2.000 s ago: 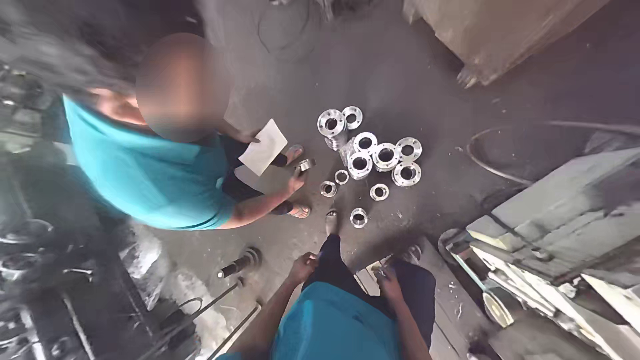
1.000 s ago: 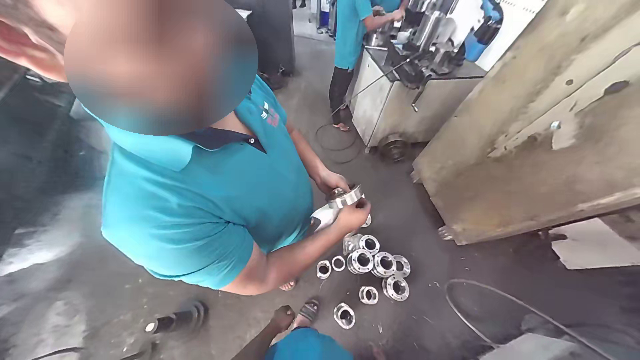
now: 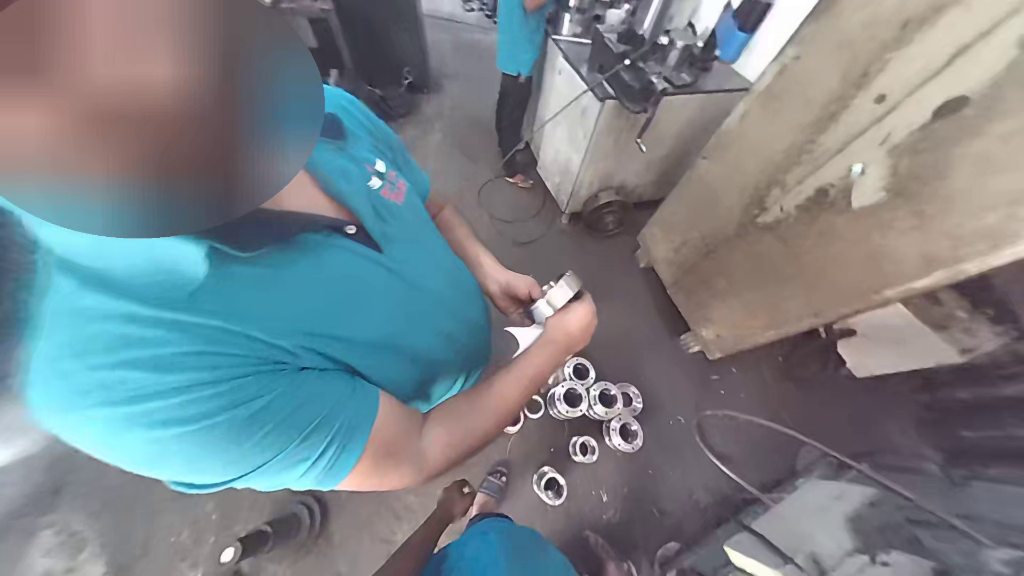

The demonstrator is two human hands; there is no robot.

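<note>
My left hand (image 3: 456, 499) is low in the view beside my sandalled foot (image 3: 494, 482), its fingers curled and nothing visible in it. A blurred brownish shape at the bottom edge, right of my blue shirt (image 3: 500, 550), may be my right hand; I cannot tell. Several machined metal flanges (image 3: 569, 399) lie on the floor ahead, some stacked or overlapping. A smaller metal ring (image 3: 584, 450) and another flanged ring (image 3: 550, 486) lie apart, nearer to me. A person in a teal polo shirt (image 3: 320, 320) stands close at left, both hands around a metal part (image 3: 558, 296), with white paper (image 3: 524, 339) beneath.
A large worn metal machine body (image 3: 800, 200) stands at right. Behind are a metal cabinet (image 3: 640, 144) bearing machine parts and another person (image 3: 512, 72). A cable (image 3: 832, 452) loops at lower right. A dark cylindrical flanged part (image 3: 272, 534) is on the floor at lower left.
The person nearby held paper and a metal part low down two seconds ago; now both hands are on a part held higher. The view has tilted up strongly.
</note>
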